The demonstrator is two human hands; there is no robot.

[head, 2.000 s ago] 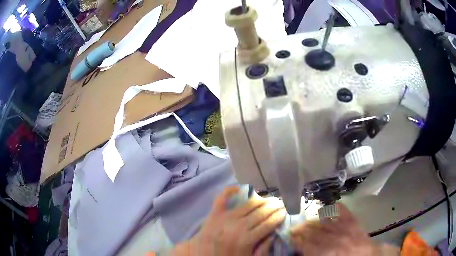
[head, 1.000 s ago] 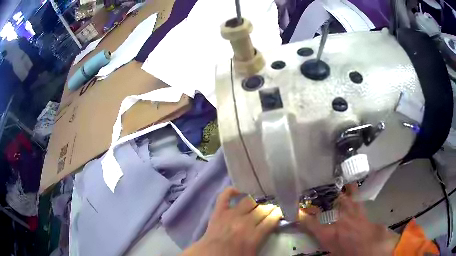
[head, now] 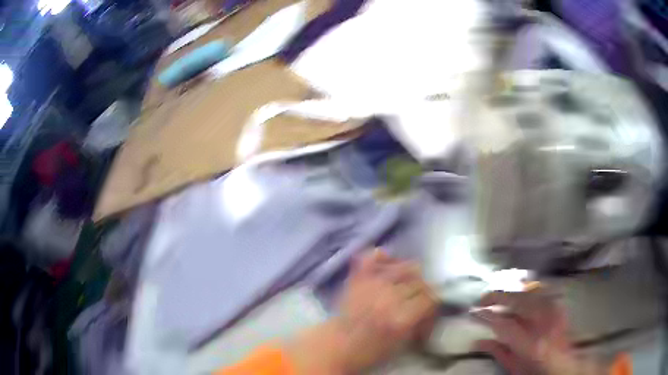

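Observation:
The view is strongly blurred. Grey-lilac cut pieces (head: 249, 256) lie folded left of the off-white sewing machine head (head: 557, 168). My left hand (head: 388, 296) is curled at the right edge of the cloth, left of the bright needle area (head: 505, 280). Blur hides whether its fingers grip anything. My right hand (head: 529, 322) is below the needle area, with fingers partly apart. A small pale spot shows at its fingertips, too blurred to name. The needle and presser foot cannot be made out.
A narrow white strip (head: 250, 139) loops over brown cardboard (head: 198, 124) and the cloth. A light blue roll (head: 194, 63) lies on the cardboard. Broad white pieces (head: 395, 55) lie behind, beside dark purple cloth (head: 322, 28). An olive-green scrap (head: 400, 176) is near the machine head.
The view has swung, so the machine and table appear further right. My hands were close together at the needle; now they are further apart, my left hand away from the needle area and more curled.

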